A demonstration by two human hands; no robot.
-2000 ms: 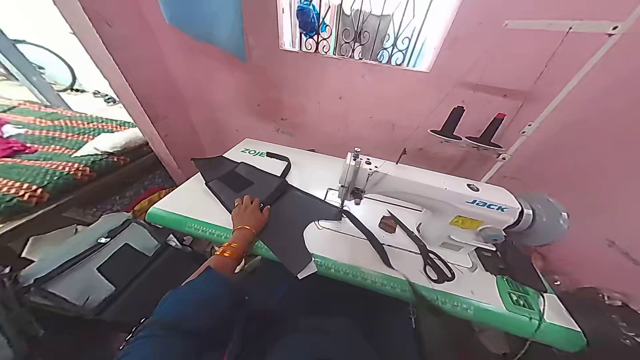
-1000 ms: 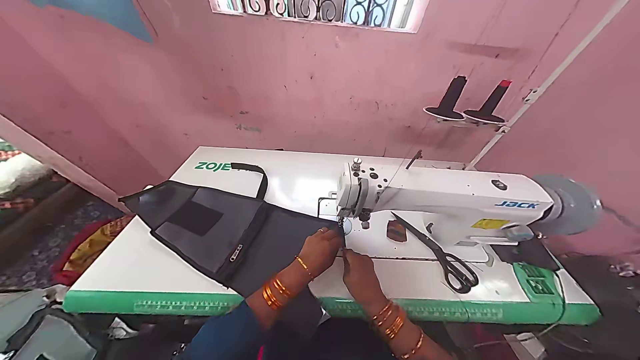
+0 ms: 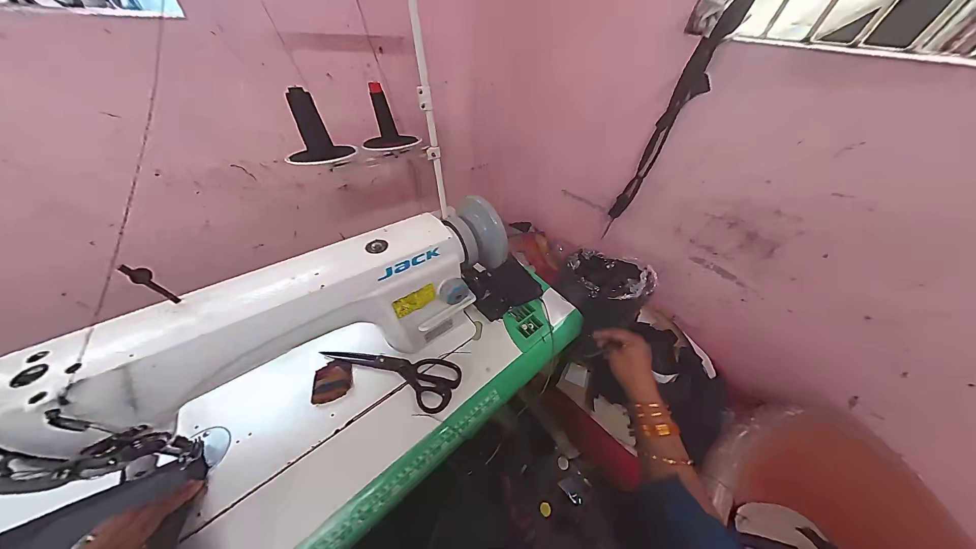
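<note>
At the lower left, my left hand (image 3: 145,518) lies on the dark grey fabric piece (image 3: 72,515), beside the needle area of the white Jack sewing machine (image 3: 259,297). My right hand (image 3: 627,352) reaches past the table's right end, near a dark bag and black cloth; whether its fingers hold anything is not clear. Black-handled scissors (image 3: 412,372) lie on the white table top, blades pointing left, with a small brown patterned piece (image 3: 332,383) beside them. The fabric's far part is outside the view.
Two thread cones (image 3: 310,126) stand on a holder behind the machine. The table's green edge (image 3: 435,457) bears a printed scale. Right of it are a dark plastic-lined bag (image 3: 608,282), heaped black cloth (image 3: 686,381) and a large orange wrapped bundle (image 3: 823,465). A pink wall stands close behind.
The view has swung right. My right hand has left the fabric by the needle and moved right, beyond the table end. My left hand is still on the fabric.
</note>
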